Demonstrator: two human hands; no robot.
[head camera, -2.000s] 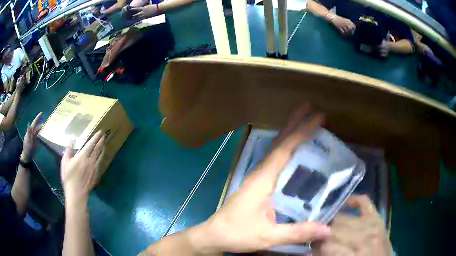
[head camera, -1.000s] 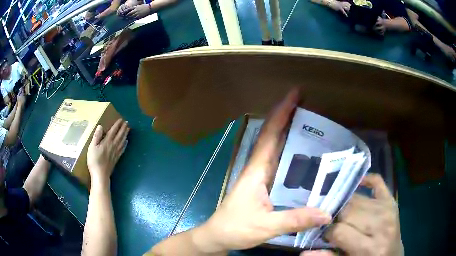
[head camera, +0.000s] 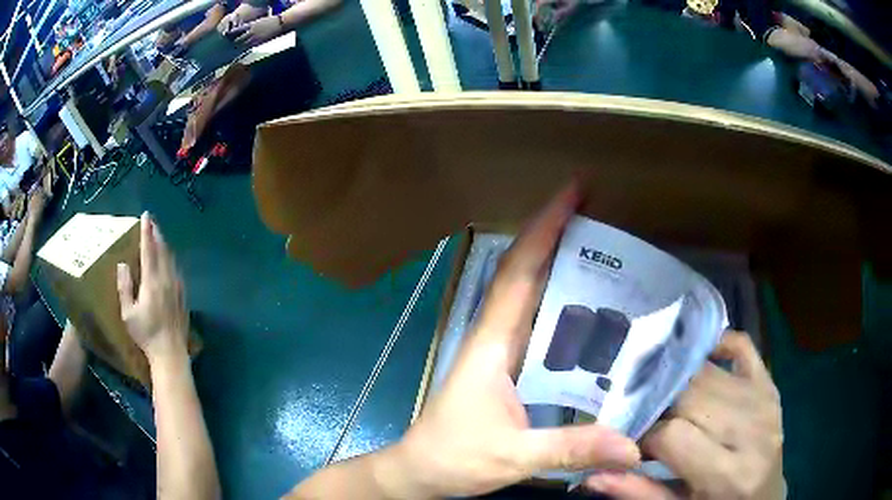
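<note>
My left hand (head camera: 489, 391) holds a white printed leaflet (head camera: 599, 264) between thumb and fingers, above an open carton. The leaflet shows "KEIID" and two dark speakers; its right side is curled and its inner sheets are blurred. My right hand (head camera: 719, 420) grips the leaflet's lower right edge with bent fingers. The brown carton (head camera: 435, 342) stands under both hands, its lid (head camera: 421, 176) raised behind them. A pale tray rim (head camera: 479, 273) shows inside the carton; the rest of the contents is mostly hidden.
At the left, another person's hands hold a closed brown box (head camera: 93, 293) on the green table (head camera: 293, 322). Pale upright posts (head camera: 435, 44) stand behind the lid. Cables (head camera: 98, 176) and a monitor lie at the upper left. Other people's arms show at the top right.
The leaflet was flatter and is now bent open at its right side, with inner sheets fanned and then gathered. The neighbour's box has been turned upright and shifted left.
</note>
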